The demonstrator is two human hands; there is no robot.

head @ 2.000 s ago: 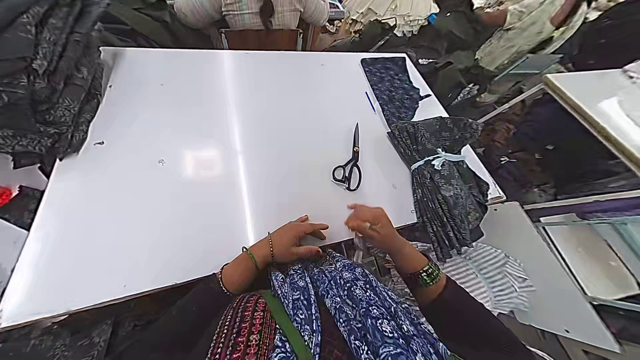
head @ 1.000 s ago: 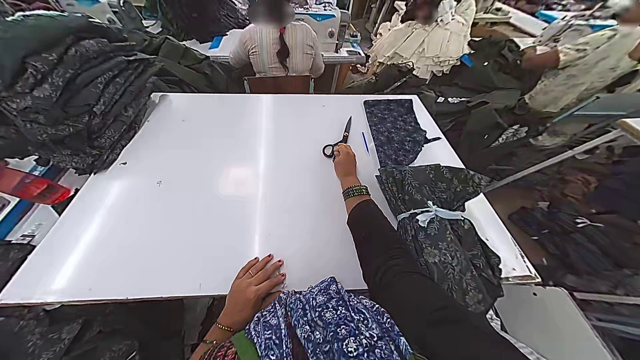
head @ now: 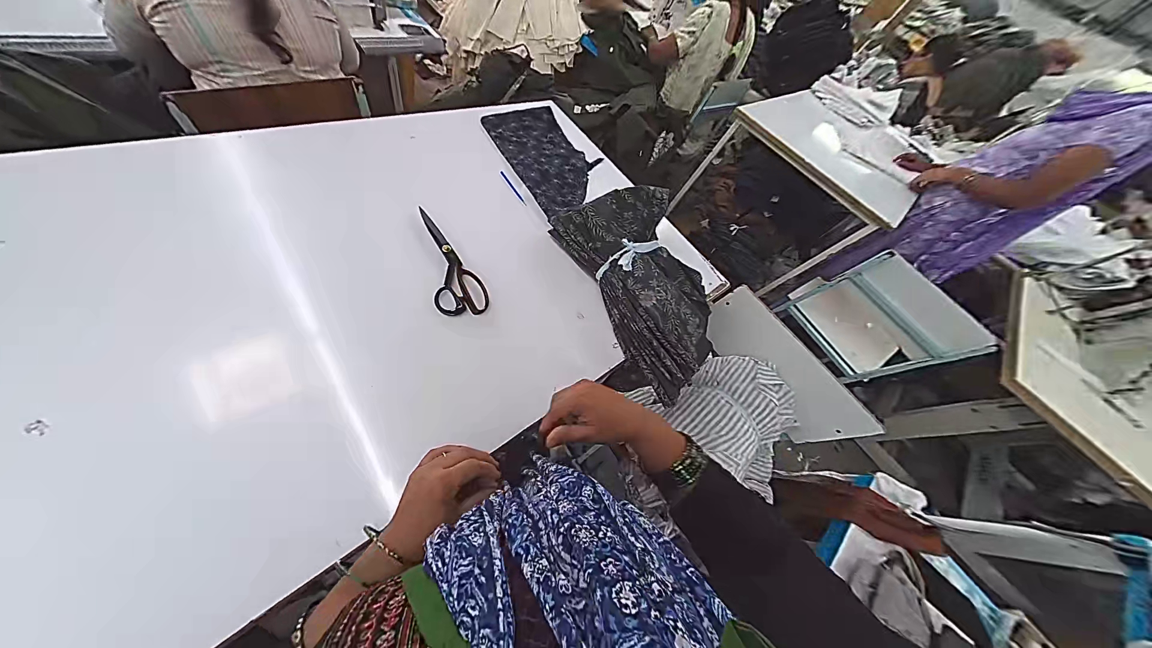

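Note:
My left hand (head: 444, 497) is at the near edge of the white table (head: 225, 378), fingers curled by the blue patterned scarf (head: 594, 576); what is under them is hidden. My right hand (head: 598, 416) hangs just past the same edge, fingers bent down; I cannot tell if it pinches anything. Black-handled scissors (head: 455, 274) lie on the table beyond both hands, touched by neither. A bundle of dark leaf-patterned cloth (head: 652, 288), tied with a pale blue strip, rests at the right edge. Behind it lie a folded dark cloth (head: 544, 157) and a blue pen (head: 512, 187).
Striped grey-white cloth (head: 733, 409) sits right of my right hand, by a lower white board (head: 783, 369). A chair back (head: 270, 101) and a seated person are at the far edge. Another person in purple works at a table (head: 832, 162) on the right.
My right hand has come back from the scissors to the near table edge. The scissors stay on the table. My left hand, flat on the table a second ago, is now curled. The view has swung right.

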